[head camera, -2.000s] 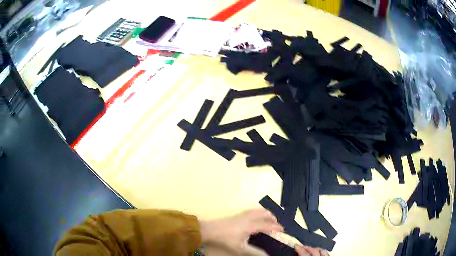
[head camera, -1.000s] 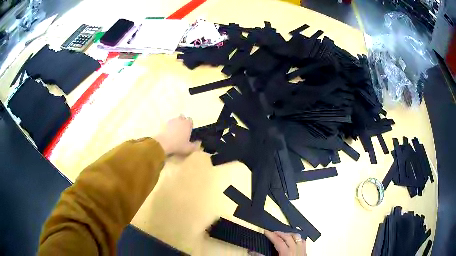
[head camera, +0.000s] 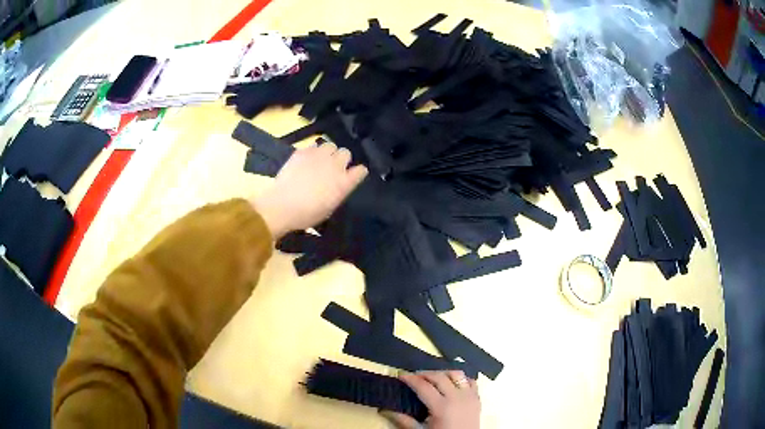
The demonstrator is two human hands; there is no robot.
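A large loose heap of short black strips lies in front of me. My left hand, bare below a brown sleeve, is at the heap's left edge with its fingers curled down over strips. Its fingertips are hidden, so I cannot tell whether it grips any. My right hand, bare with a ring, is shut around the right end of a squared stack of strips near the front edge. The stack's ridged edges face up. The right wrist is cut off by the frame's bottom.
Pale ring roll and small strip piles at right. Crumpled clear plastic at the far right edge. Phone, papers and calculator at far left. Dark strip blocks beside the red tape.
The view has shifted right. My left hand has moved from the heap's left fringe further in over the strips. My right hand still holds the squared stack.
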